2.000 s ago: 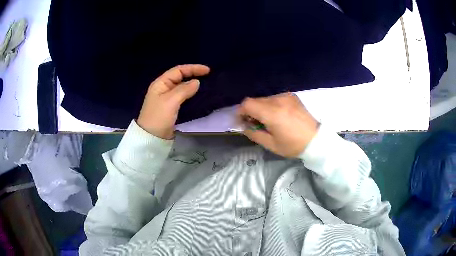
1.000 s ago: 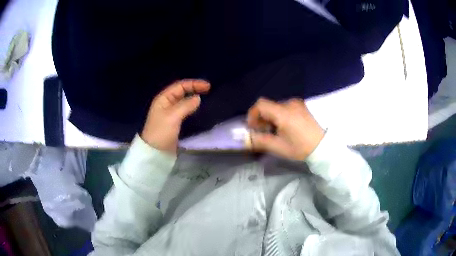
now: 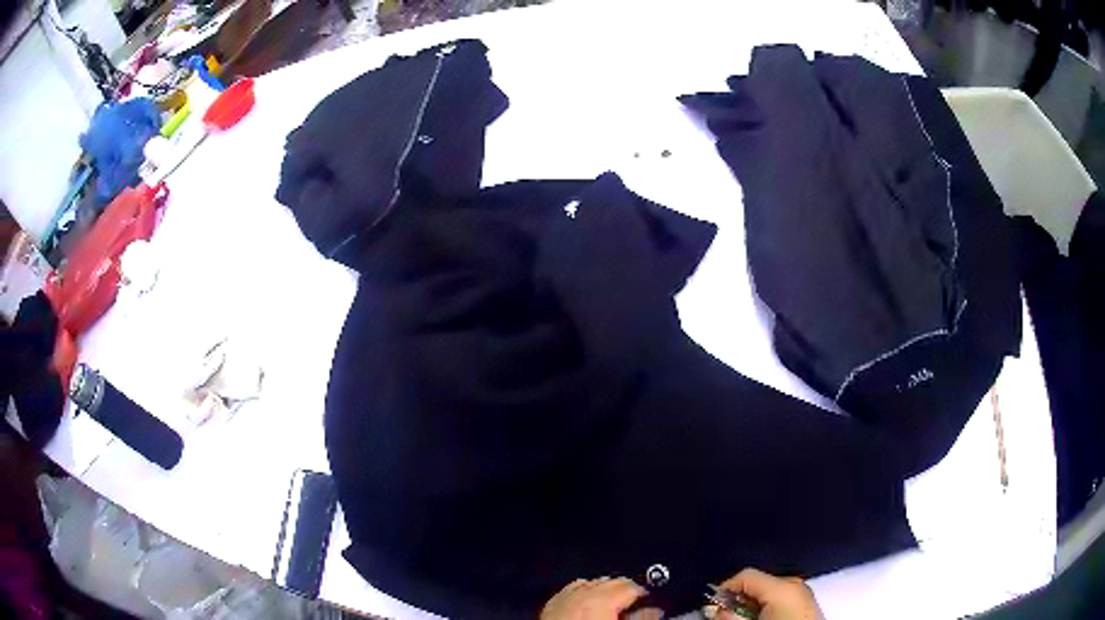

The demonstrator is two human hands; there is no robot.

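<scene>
The large black garment (image 3: 509, 412) lies spread over the table. My left hand (image 3: 594, 600), cut off by the bottom rim, rests at its near edge, beside a silvery ring, a snap or button (image 3: 658, 575). Its grip on the cloth cannot be made out. My right hand (image 3: 776, 596), also partly cut off, holds small dark-silver thread snips (image 3: 727, 600), tips pointing left toward the ring. A small white mark (image 3: 573, 210) shows on the garment's far part.
Another dark garment with pale seam stitching (image 3: 848, 230) lies at the right, touching the large one. A seamed dark piece (image 3: 388, 145) lies far left. A phone-like rectangle (image 3: 313, 533), a dark cylinder (image 3: 133, 418) and pale scrap (image 3: 224, 382) are left. A white bin (image 3: 1018, 145) stands right.
The view has tilted up and forward, so the far table shows and my hands sit at the bottom rim. My hands are nearer each other, and the ring now shows between them.
</scene>
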